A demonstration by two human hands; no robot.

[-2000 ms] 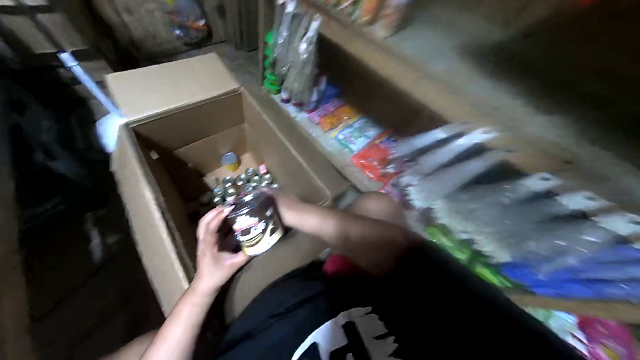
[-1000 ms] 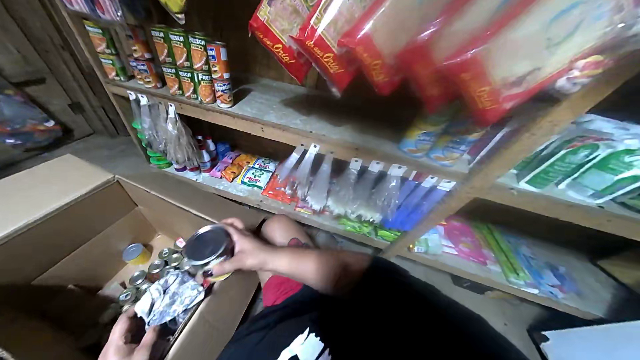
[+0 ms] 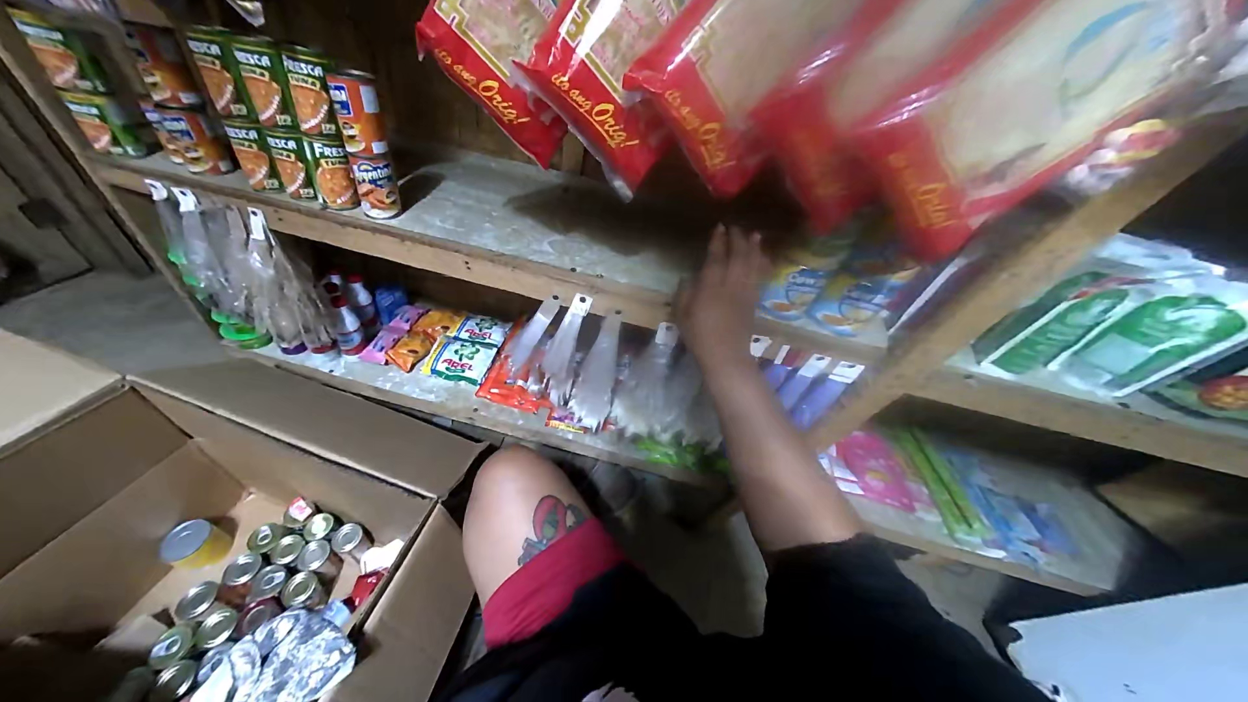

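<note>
My right hand (image 3: 723, 292) reaches in over the front edge of the wooden shelf (image 3: 468, 239), below hanging red-trimmed plastic packs (image 3: 702, 107). Its fingers point to the back of the shelf; the palm side is hidden, so I cannot tell whether it holds anything. Yellow-and-blue packs (image 3: 829, 292) lie just right of the hand. My left hand is out of view. At lower left, an open cardboard box (image 3: 322, 448) holds several metal-topped cans or jars (image 3: 268, 583), a yellow container with a grey lid (image 3: 195, 543) and a crumpled silver foil-like piece (image 3: 302, 655).
Stacked food cans (image 3: 283, 117) stand at the shelf's left. Clear plastic packs (image 3: 585, 375) hang below its edge, beside detergent sachets (image 3: 458, 359). A slanting wooden post (image 3: 985, 292) stands right of my arm, and green-printed packs (image 3: 1121, 322) lie beyond it.
My right hand has moved from above the box to the shelf; the dark-lidded jar it held is no longer visible. My left hand has left the view, and the silver piece it held lies in the box.
</note>
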